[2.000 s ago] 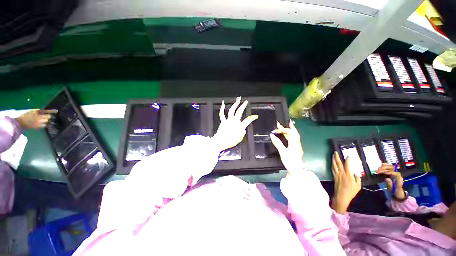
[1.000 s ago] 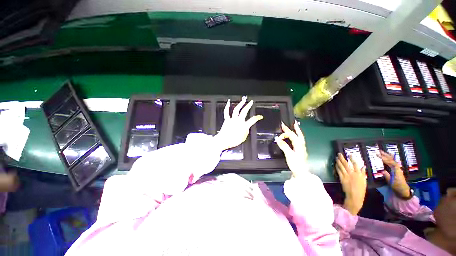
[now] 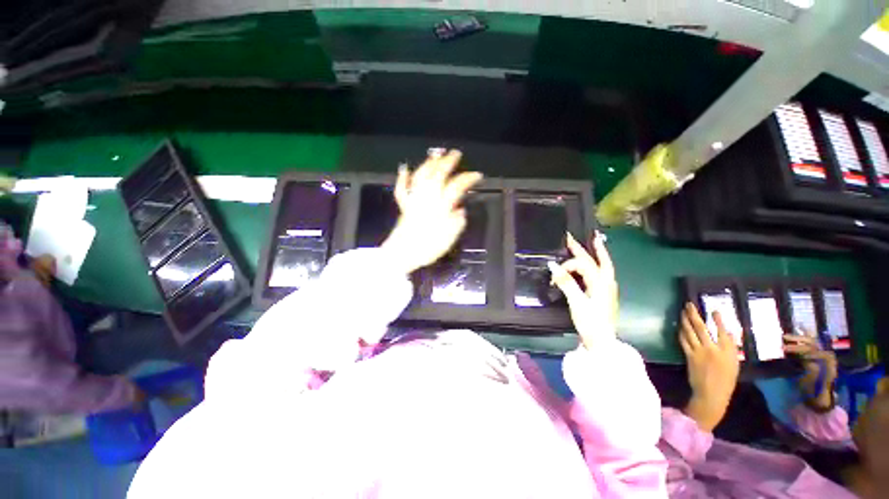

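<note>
A dark foam tray [image 3: 506, 249] lies in front of me with four smartphones in a row. Their screens are mostly dark; the leftmost smartphone [image 3: 303, 234] shows a pale line of text and bright reflections. My left hand [image 3: 429, 210] is over the second and third phones with its fingers spread, holding nothing that I can see, and it hides part of both. Whether it touches a screen I cannot tell. My right hand [image 3: 588, 285] is at the tray's right edge beside the fourth smartphone [image 3: 539, 244], fingers bent; any small thing between them is too unclear to tell.
A slanted foam tray [image 3: 185, 244] lies at left near white papers [image 3: 60, 236] and a person's sleeve. At right, another person's hands touch a tray of lit phones [image 3: 766, 322]. Stacked trays [image 3: 731, 210] stand behind a post wrapped in yellow tape [image 3: 638, 185].
My left hand has moved left from the third phone towards the second. My right hand stays by the tray's right edge. The view has shifted, and the person at left has come further into it.
</note>
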